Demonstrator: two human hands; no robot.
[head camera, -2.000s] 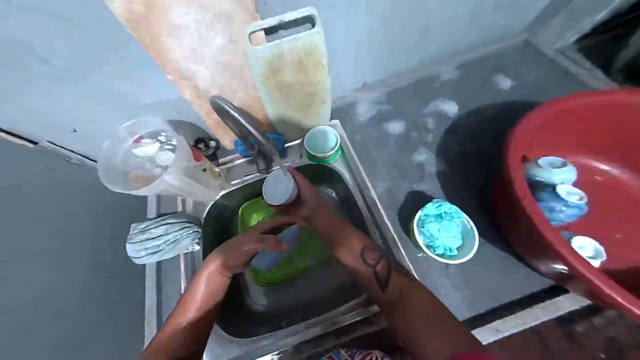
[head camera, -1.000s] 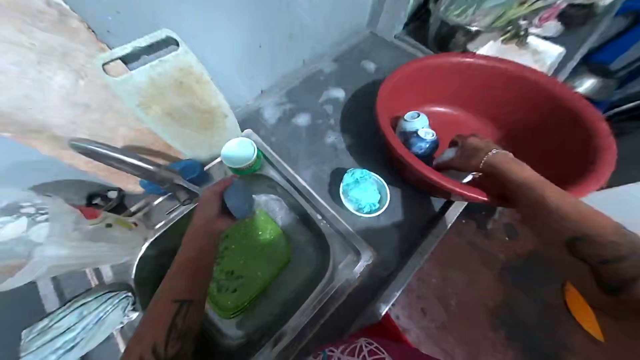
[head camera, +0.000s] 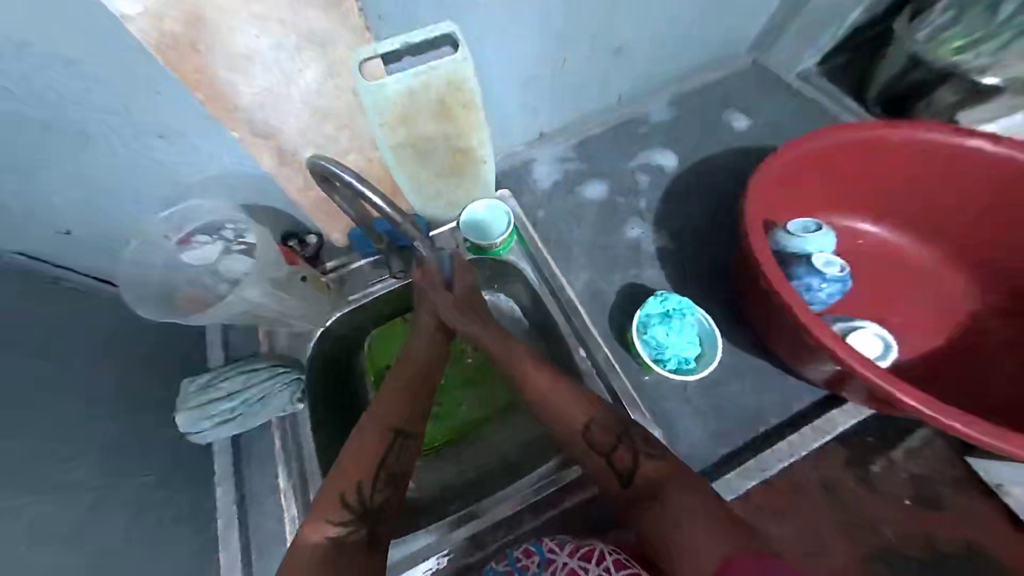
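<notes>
Both hands meet under the spout of the metal faucet (head camera: 364, 192), over the sink. My left hand (head camera: 430, 296) and my right hand (head camera: 468, 300) are closed around a small blue-grey cup (head camera: 445, 264), mostly hidden by the fingers. Beneath them a green plastic tray (head camera: 460, 400) lies in the steel sink basin (head camera: 512, 452). A green-and-white cup (head camera: 486, 222) stands on the sink's back right corner. Inside the red plastic basin (head camera: 904, 216) at the right are a pale blue cup (head camera: 802, 236), a dark blue cup (head camera: 824, 280) and a white-rimmed one (head camera: 870, 344).
A bowl with a turquoise mesh scrubber (head camera: 670, 332) stands on the dark counter (head camera: 592, 232). A cutting board (head camera: 436, 120) leans on the wall behind the faucet. Left of the sink are a clear plastic container with a bag (head camera: 216, 264) and a folded cloth (head camera: 240, 398).
My right hand has come back from the red basin to the faucet, where it joins my left hand at the cup. A white-rimmed cup shows in the basin again. The view has swung left.
</notes>
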